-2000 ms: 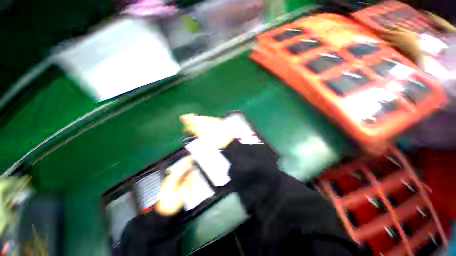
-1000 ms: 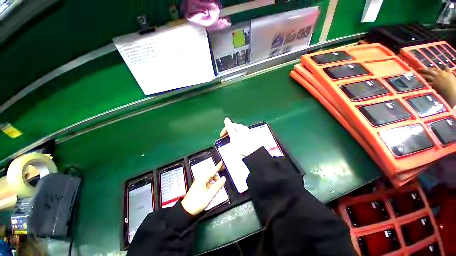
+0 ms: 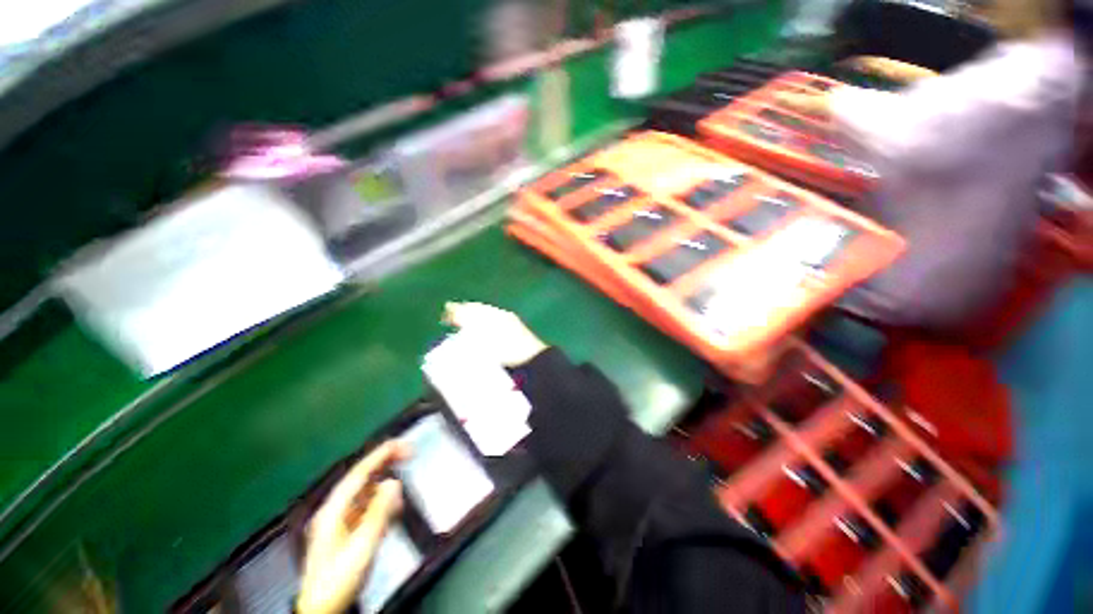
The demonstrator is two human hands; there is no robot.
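Note:
The picture is blurred. A black tray (image 3: 314, 486) lies slanted on the green bench, its lower left end cut off by the picture's edge. Lit smartphones lie in it, one with a pale screen (image 3: 444, 474). My right hand (image 3: 497, 332) is at the top edge of a white-lit smartphone (image 3: 482, 402) over the tray's right part and appears to grip it; the fingertips are unclear. My left hand (image 3: 348, 528) lies over the tray's left part, thumb and fingers apart, holding nothing that I can see. It partly hides the phones beneath.
Stacked orange trays (image 3: 707, 246) with dark-screened phones stand at right; a lower red-orange tray (image 3: 839, 480) is beside the bench. White paper (image 3: 204, 276) and a document sleeve (image 3: 462, 150) are at the back panel, below a pink bundle (image 3: 276, 154). A person in pale pink (image 3: 983, 180) reaches over another orange tray.
The view has swung right, so the bench things sit further left and the tape dispenser is out of the picture. More of the other person shows. My right hand remains at the white-lit smartphone.

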